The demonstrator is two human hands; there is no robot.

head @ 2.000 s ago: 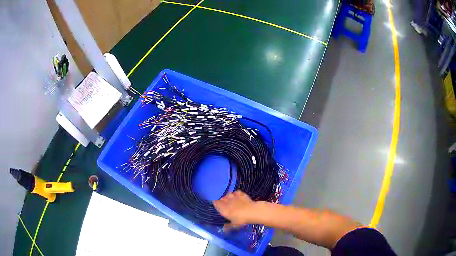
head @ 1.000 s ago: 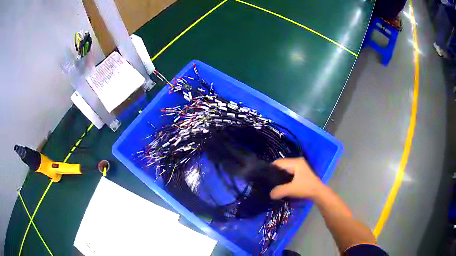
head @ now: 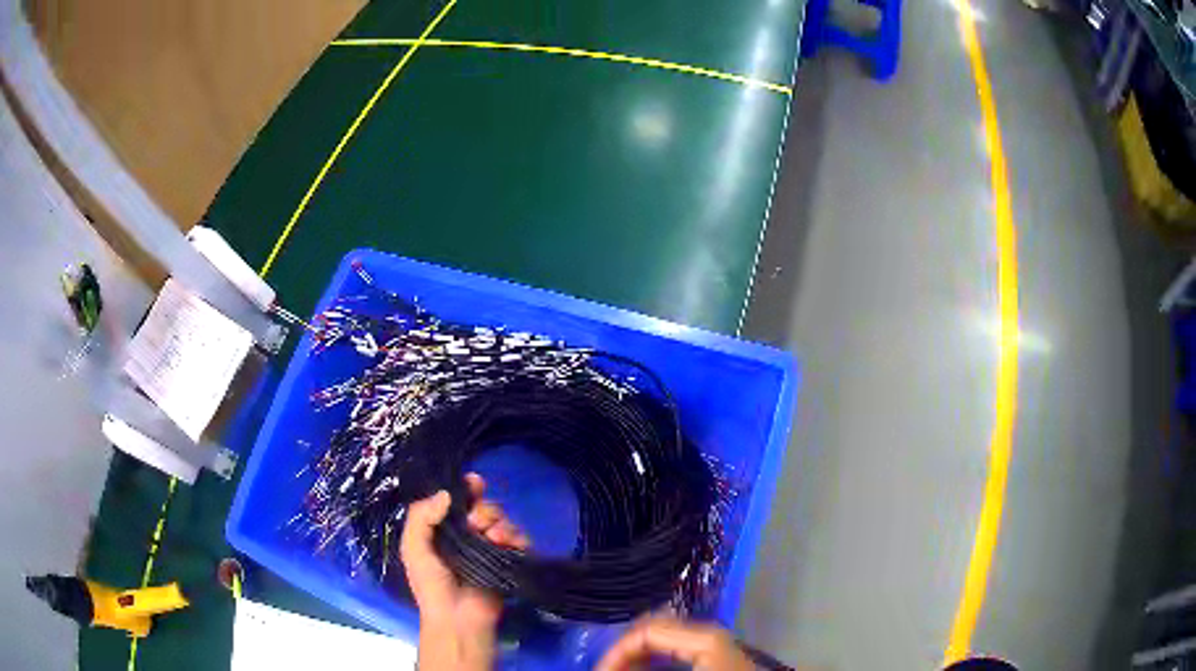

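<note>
A thick coil of black wire harnesses point(head: 630, 459) lies in a blue bin point(head: 774, 433) on the green bench. Its fanned ends, with white, red and black tips, spread along the bin's left and far sides, with more at the right. My left hand point(head: 459, 551) has its fingers and thumb around the near-left part of the coil. My right hand point(head: 676, 642) is blurred at the bottom edge, partly cut off, by the bin's near side. Whether it touches any cable cannot be told.
A yellow heat gun point(head: 131, 604) and a small round roll point(head: 230, 573) lie left of the bin. White paper point(head: 308, 640) lies at its near left. A printed sheet point(head: 190, 357) is by the grey post. A blue stool point(head: 859, 33) stands beyond the bench's right edge.
My left hand has come into view and taken hold of the coil. My right hand has moved from inside the bin down to the bottom edge and no longer visibly holds the lifted dark bundle.
</note>
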